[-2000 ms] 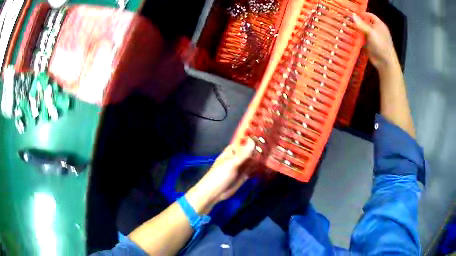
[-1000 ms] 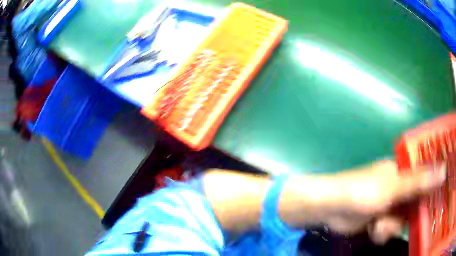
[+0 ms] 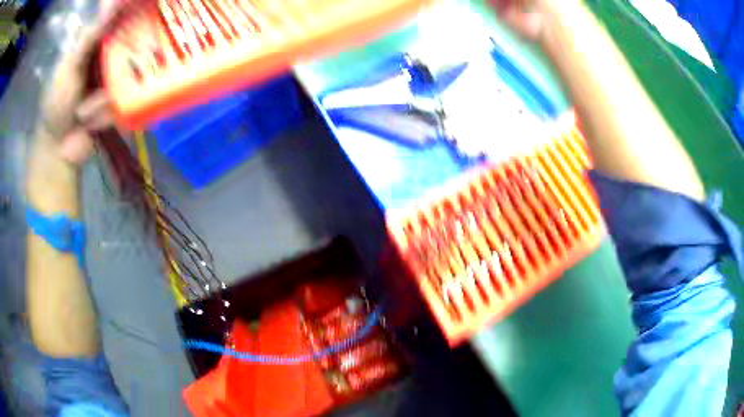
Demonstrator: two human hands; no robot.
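An orange slotted rack [image 3: 269, 49] is held up across the top of the view, cut off by the upper edge. My left hand [image 3: 77, 114] grips its left end, blurred. My right hand [image 3: 530, 16] is at the top edge near the rack's right end, partly cut off and blurred; its hold cannot be told for sure. Dark wires [image 3: 183, 244] with pale plugs hang below the rack's left end. A second orange slotted rack [image 3: 506, 236] lies on the green bench, its slots filled with thin boards. A blue wrist strap is on my left wrist.
A black bin [image 3: 285, 277] with orange-red pieces [image 3: 281, 358] inside stands below, a blue coiled cord [image 3: 277, 358] crossing it. A blue bin [image 3: 228, 130] is behind. White and blue items [image 3: 391, 122] lie on the green bench [image 3: 563, 326] beyond the second rack.
The view has turned. The held rack, earlier at the right edge, is now raised across the top, with wires hanging from it. The bench rack now shows at centre right, and the black bin has come into view.
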